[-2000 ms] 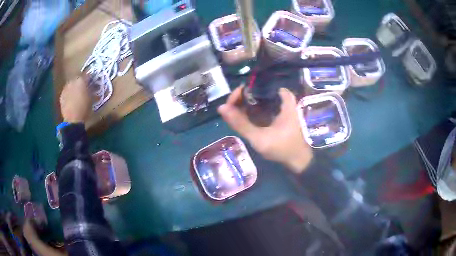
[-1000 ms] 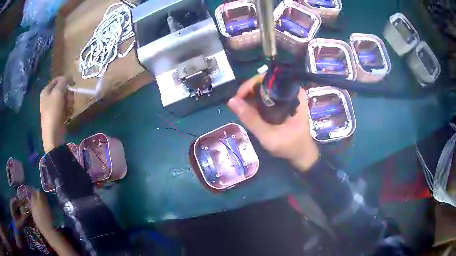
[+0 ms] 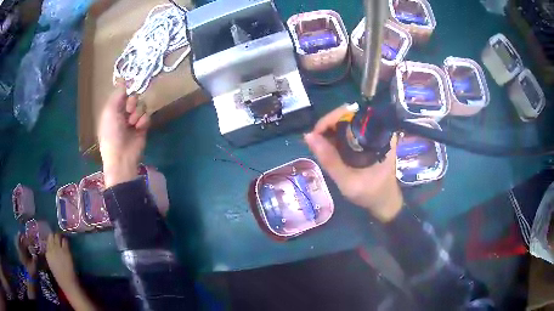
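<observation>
My right hand (image 3: 361, 176) is closed around the dark electric screwdriver (image 3: 364, 136), right of the open pink housing (image 3: 296, 197). That housing stands alone in front of me, with no white frame on its rim, a blue-purple cell and wires inside, and thin leads hanging over its far left edge. My left hand (image 3: 123, 130) is over the cardboard tray's (image 3: 88, 91) near edge, fingers curled, just below the heap of white frames (image 3: 143, 54). Whether it grips a frame cannot be told. The screwdriver's tip is hidden.
The metal screw feeder (image 3: 261, 73) stands behind the housing. Framed housings (image 3: 419, 91) stand at right, pale housings (image 3: 503, 59) beyond. More pink housings (image 3: 91, 197) are at left, partly under my left sleeve. Another person's hands (image 3: 61, 255) are at lower left. The screwdriver cable (image 3: 480, 143) runs right.
My left hand has moved from the tray's left edge, where it was by a loose white frame, towards the heap. The view has shifted, so most things appear further right. My right hand still grips the screwdriver.
</observation>
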